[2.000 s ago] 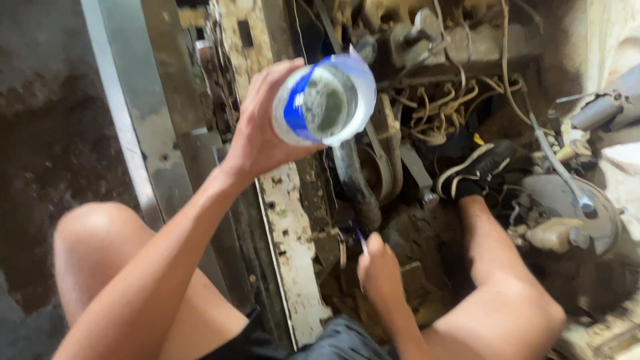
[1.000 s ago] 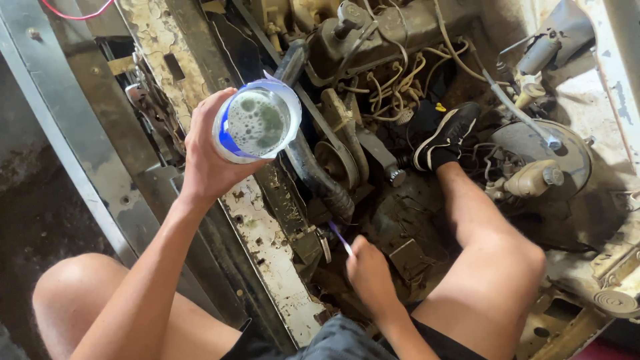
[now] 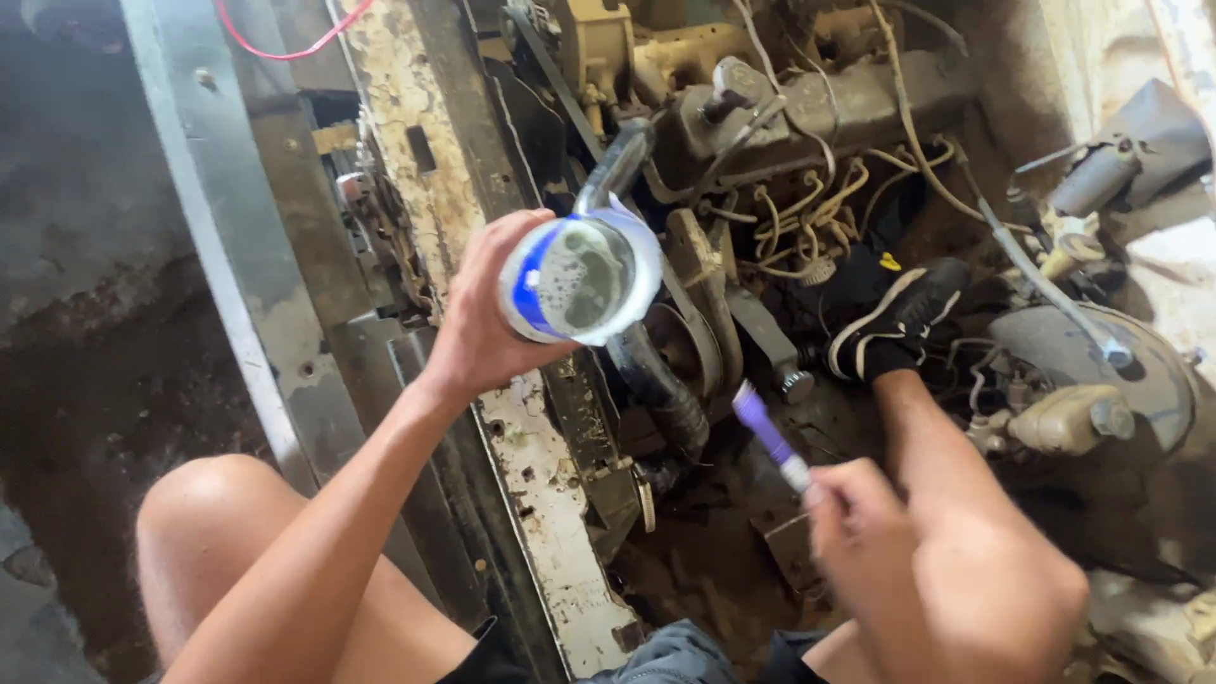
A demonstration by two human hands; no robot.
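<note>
My left hand (image 3: 484, 304) grips a cut-open plastic container (image 3: 641, 256) with a blue band and foamy, cloudy liquid inside. It hangs over the peeling metal crossmember at the front of an engine bay. Lower right, my right hand (image 3: 850, 522) holds a toothbrush (image 3: 771, 439) with a purple head end, pointing up and left over the bay. The brush touches nothing that I can see. Beyond the container lies a dusty engine (image 3: 817, 123), and a black rubber hose (image 3: 655, 385) runs down below the container.
My shoed foot (image 3: 898, 318) stands inside the engine bay, near thin metal pipes (image 3: 807, 214). A round brake booster (image 3: 1092, 351) with a fluid reservoir (image 3: 1069, 418) sits at the right. The peeling crossmember (image 3: 551, 494) runs between my legs. A red wire (image 3: 294, 52) hangs at the top left.
My right hand with the toothbrush has moved right, away from the crossmember and hose end where it was in both earlier frames. My left hand still holds the container.
</note>
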